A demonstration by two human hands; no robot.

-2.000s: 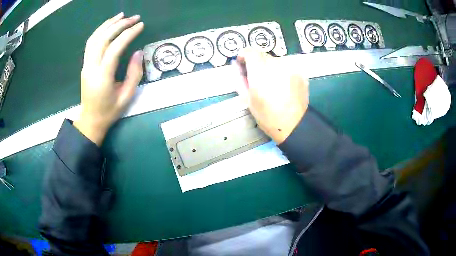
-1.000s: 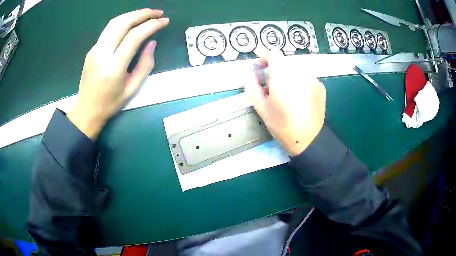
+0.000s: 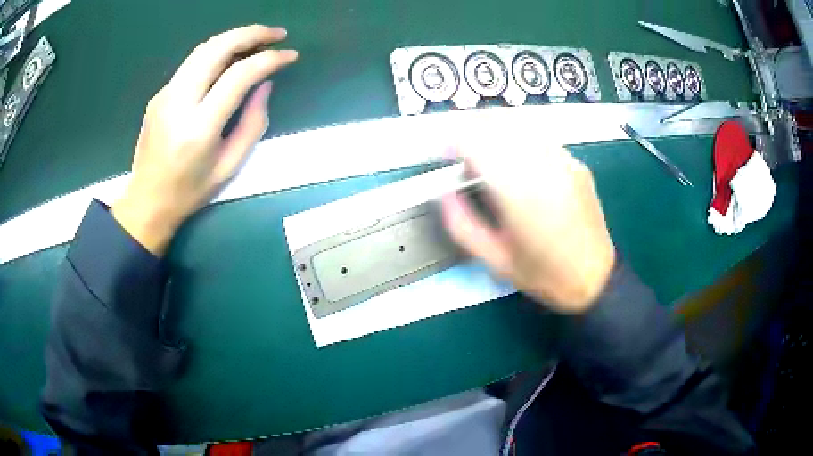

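A flat grey plate [image 3: 379, 263] with small dark holes lies tilted on white paper sheets [image 3: 334, 328]. My right hand [image 3: 544, 223] is blurred above the plate's right end and hides it. A thin pale streak shows at its fingertips; I cannot tell if it is a held part. My left hand [image 3: 201, 134] is open and empty over the white strip, fingers apart. A four-ring unit [image 3: 463, 77] lies beyond the strip, touched by neither hand. A smaller-looking four-ring unit [image 3: 631, 77] lies to its right.
The long white strip [image 3: 307, 160] crosses the green surface [image 3: 241, 356]. Tweezers [image 3: 658, 155] lie at the right, beside a red-and-white cloth item [image 3: 742, 180]. Pointed metal strips [image 3: 691, 40] lie near the machine at the far right. Another ringed unit [image 3: 31, 76] is at the left edge.
The two four-ring units have shifted right, and a ringed unit has come further into view at left. My right hand has moved right and down from the strip, over the plate.
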